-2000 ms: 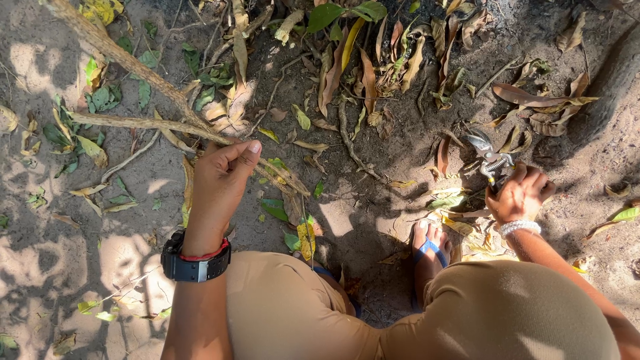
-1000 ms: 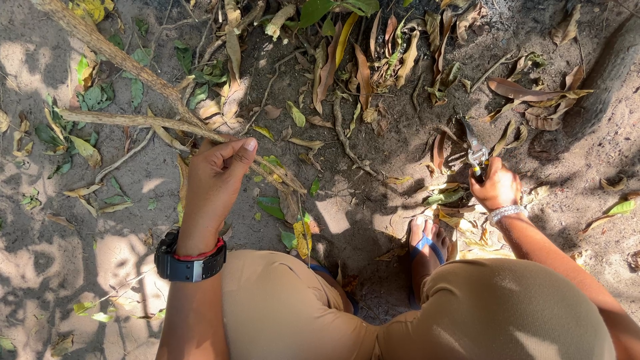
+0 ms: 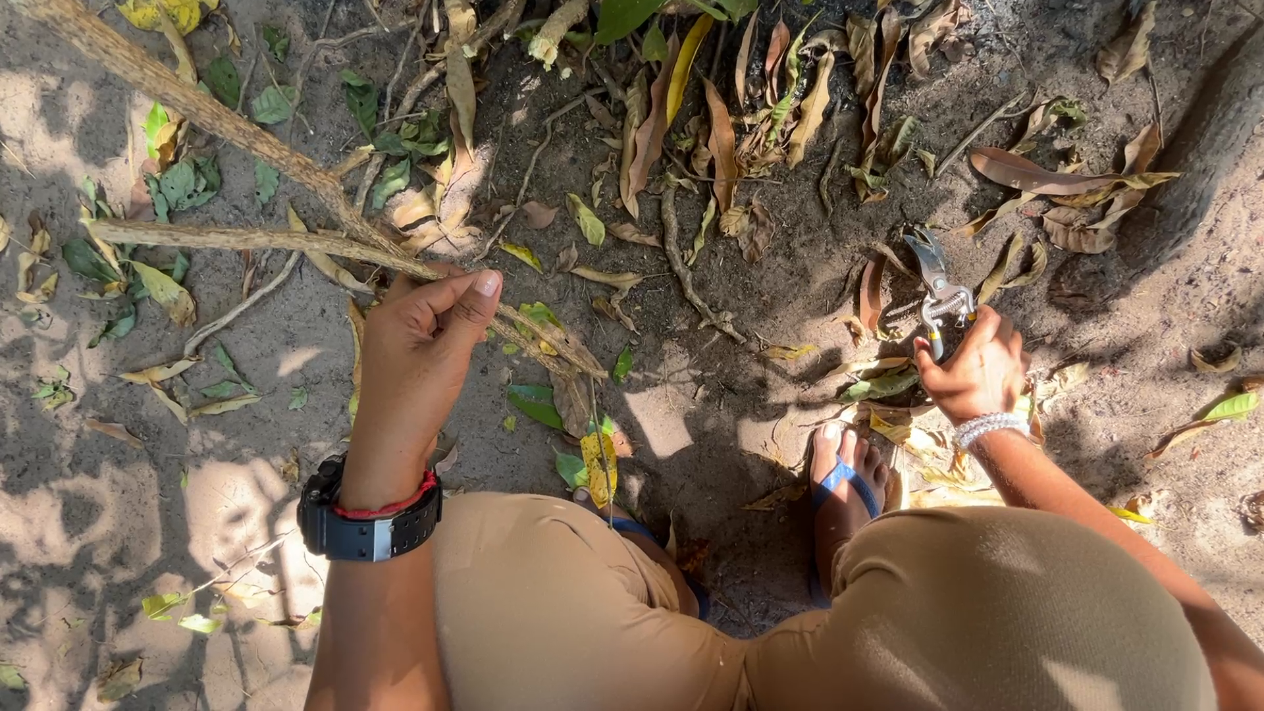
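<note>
My left hand [image 3: 420, 365], with a black watch at the wrist, grips a forked woody branch [image 3: 222, 118] between thumb and fingers. The branch runs from the top left corner to my hand, and its thinner end sticks out to the right of it. On the right, my right hand [image 3: 976, 367], with a beaded bracelet, holds a pair of pruning shears [image 3: 943, 294] by the handles. Their metal blades point up and slightly left, above the soil. The spring between the handles shows; part of the handles is hidden in my palm.
Dry and green leaves [image 3: 726, 138] litter the sandy soil, thickest at the top centre. A root [image 3: 686, 262] lies in the middle. A thick trunk or root [image 3: 1200, 158] rises at the upper right. My feet in blue flip-flops [image 3: 844, 484] are below, between my knees.
The shears have turned in my right hand: their blades now point upward, more plainly than two seconds ago. My left hand keeps its hold on the branch.
</note>
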